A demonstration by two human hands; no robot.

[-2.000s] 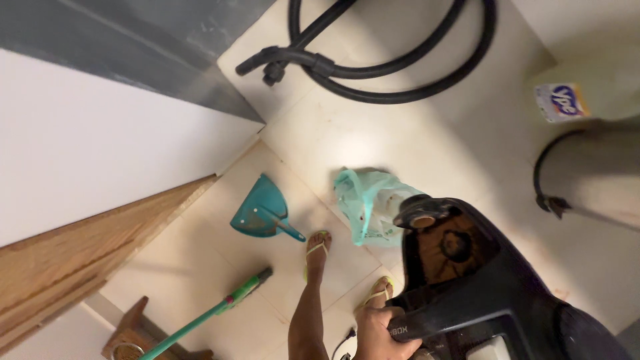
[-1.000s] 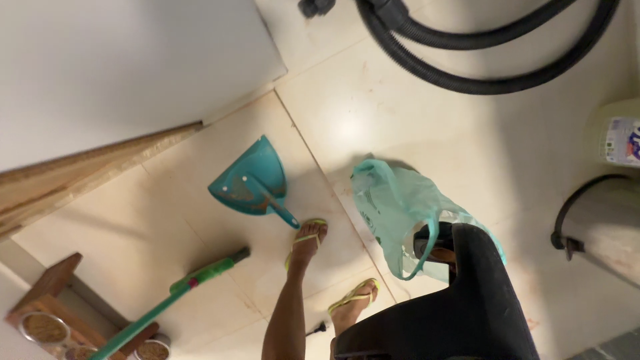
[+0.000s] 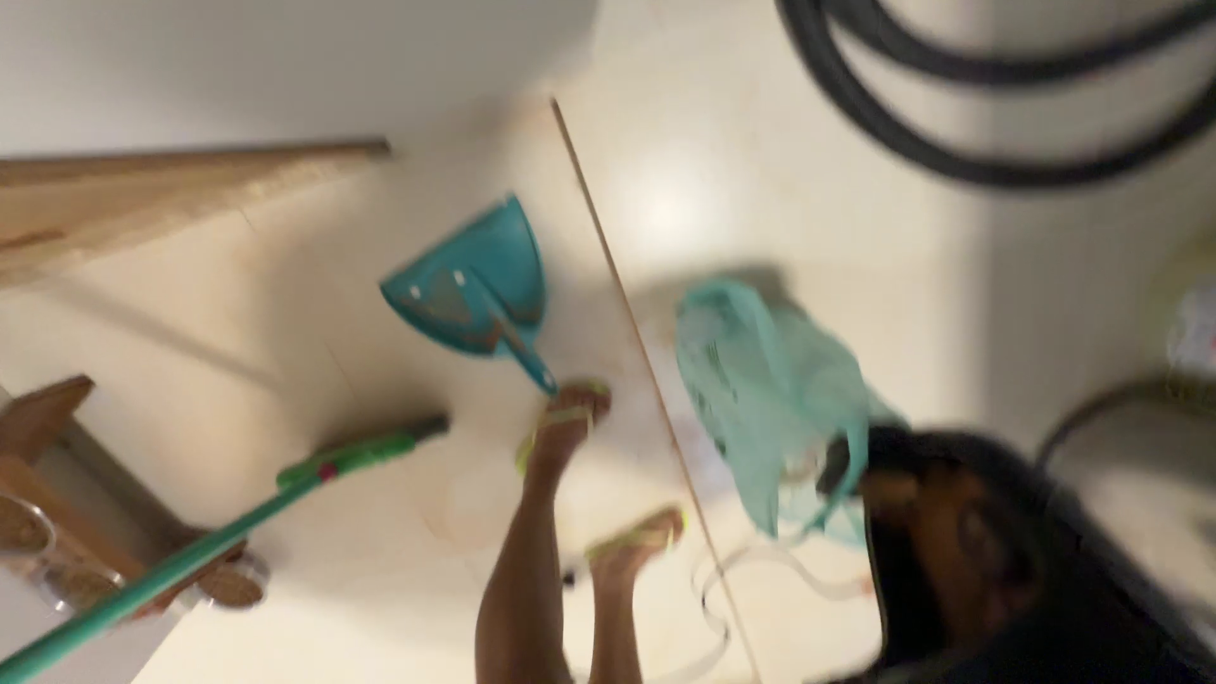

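Neither of my hands shows in the head view. At the lower right a black vacuum cleaner body is tilted with its brownish, dusty inner compartment exposed. Its near edge meets the mouth of a translucent green plastic bag on the floor; what holds the vacuum is hidden. Left of the bag lies a teal dustpan, its handle end by my sandalled foot. A broom with a green head and a teal handle reaches in from the lower left.
A black vacuum hose curls at the upper right. At the far right stands a blurred container with a label. A wooden holder with round jars is at the lower left, and a wooden panel edge at the upper left.
Two seconds ago a hand gripped the vacuum body, apart from the bag; it is out of view now. The vacuum has been tipped over the bag's mouth.
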